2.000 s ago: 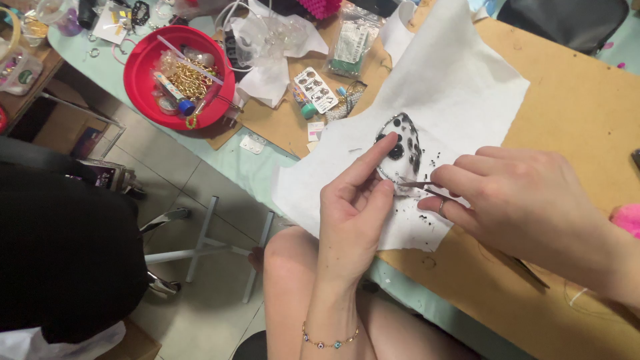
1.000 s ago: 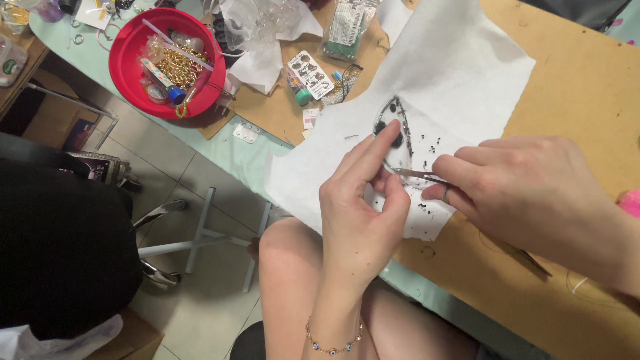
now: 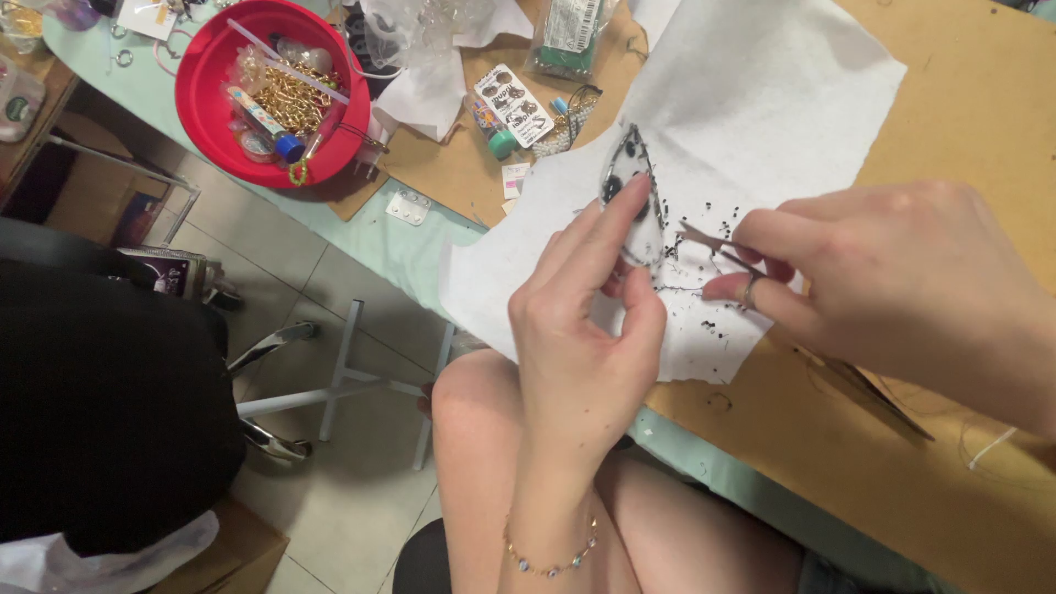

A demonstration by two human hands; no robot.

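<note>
My left hand [image 3: 590, 318] pinches a white leaf-shaped beaded piece [image 3: 634, 198] with a dark beaded edge and black spots, its fingers lying across the front. In my right hand [image 3: 874, 264] is a pair of small metal scissors [image 3: 718, 245], the blades pointing left toward the piece but apart from it. A dark thread [image 3: 683, 288] runs from the lower end of the piece to my right fingertips. Small black beads [image 3: 711, 328] lie scattered on a white cloth sheet [image 3: 767, 107] under both hands.
A red bowl [image 3: 194, 107] holding gold chain and tubes stands at the upper left. Nearby lie a small green-capped bottle [image 3: 501, 142], a printed card [image 3: 513, 106] and a plastic bag of green material [image 3: 569, 41]. Larger scissors [image 3: 874, 392] lie below my right hand. A black chair [image 3: 107, 396] stands left.
The scissors, which were at the lower end of the beaded piece, have moved away from it to the right. The thread now shows between the piece and my right hand.
</note>
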